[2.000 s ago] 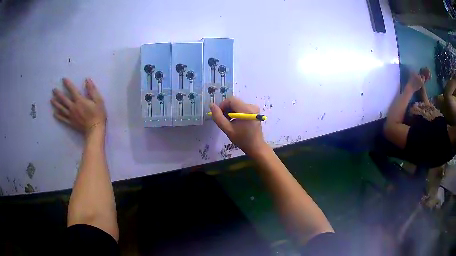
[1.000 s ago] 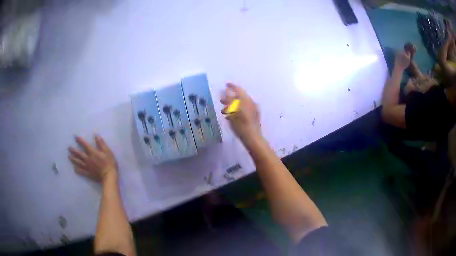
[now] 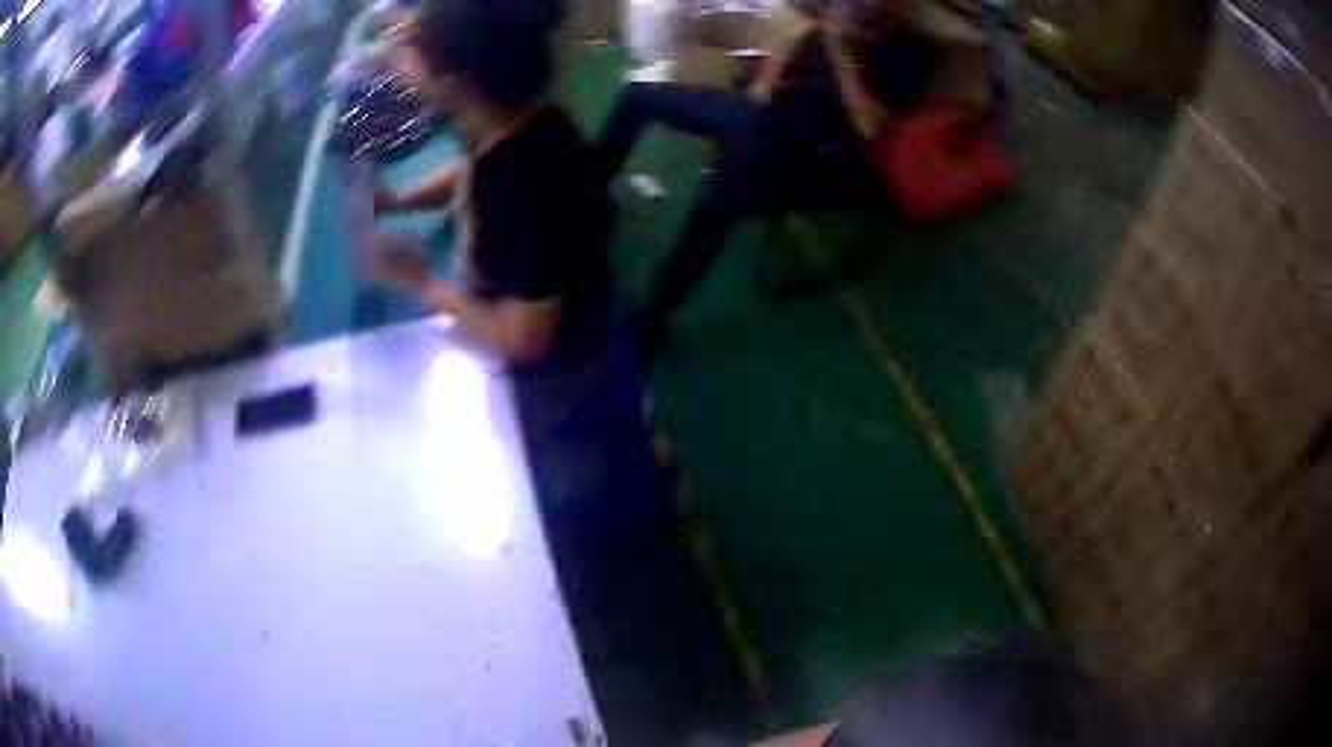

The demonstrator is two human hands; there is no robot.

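The view is blurred. The white table point(image 3: 336, 584) fills the lower left. A black flat rectangle point(image 3: 276, 410) lies near its far edge. A dark V-shaped item point(image 3: 100, 543) lies on the left part of the table. Shiny clear plastic point(image 3: 139, 431) is at the far left corner. Neither of my hands is in view. Only a sliver of skin, seemingly my right forearm, and a dark sleeve show at the bottom edge. The light blue boxes cannot be made out.
A person in a black top point(image 3: 533, 219) is beyond the table by a conveyor. Another person sits farther back near a red item point(image 3: 942, 164). A wall of brown cartons point(image 3: 1169, 394) stands right. Green floor point(image 3: 818, 482) with yellow lines lies between. A brown carton point(image 3: 168, 277) is far left.
The view has swung up and to the right. The row of blue boxes, both hands and the yellow marker have left the picture. The carton wall and more floor have come in.
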